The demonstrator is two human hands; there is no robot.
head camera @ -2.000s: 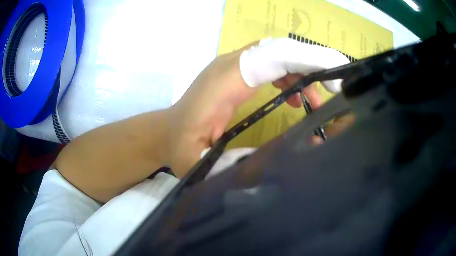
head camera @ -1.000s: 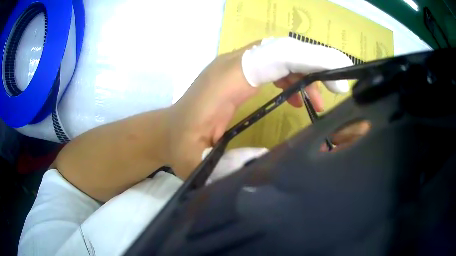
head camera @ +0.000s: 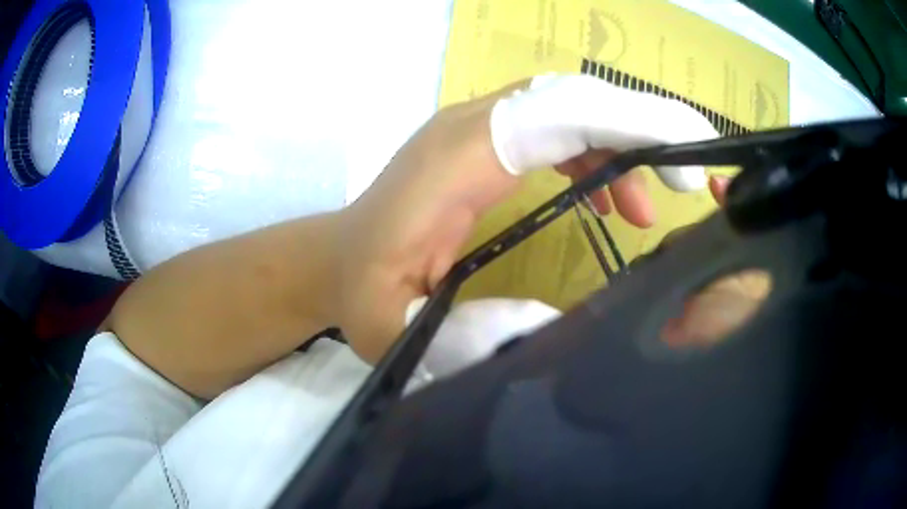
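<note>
A black phone middle frame (head camera: pixel 517 227), huge and blurred near the camera, fills the lower right of the head view. My left hand (head camera: pixel 448 189), with white finger cots, grips the frame's edge, index finger over the top and thumb below. Tweezers (head camera: pixel 600 239) show through the frame's open window, their two prongs apart, tips near the frame's upper rail. A small part of my right hand (head camera: pixel 721 306) shows through a round hole in the frame; the rest is hidden behind it. Its grip on the tweezers is hidden.
A blue tape reel (head camera: pixel 127 94) stands at the upper left, with a pale strip carrying black bars (head camera: pixel 117 247) running down from it. A yellow backing sheet (head camera: pixel 517 50) lies behind my left hand, with a row of black bars (head camera: pixel 656 91) on it. White wrapped surface (head camera: pixel 269 109) surrounds them.
The frame has tilted and shifted slightly right and down. The tweezers' prongs now show apart, with their tips farther left. The skin seen through the round hole has moved right and down.
</note>
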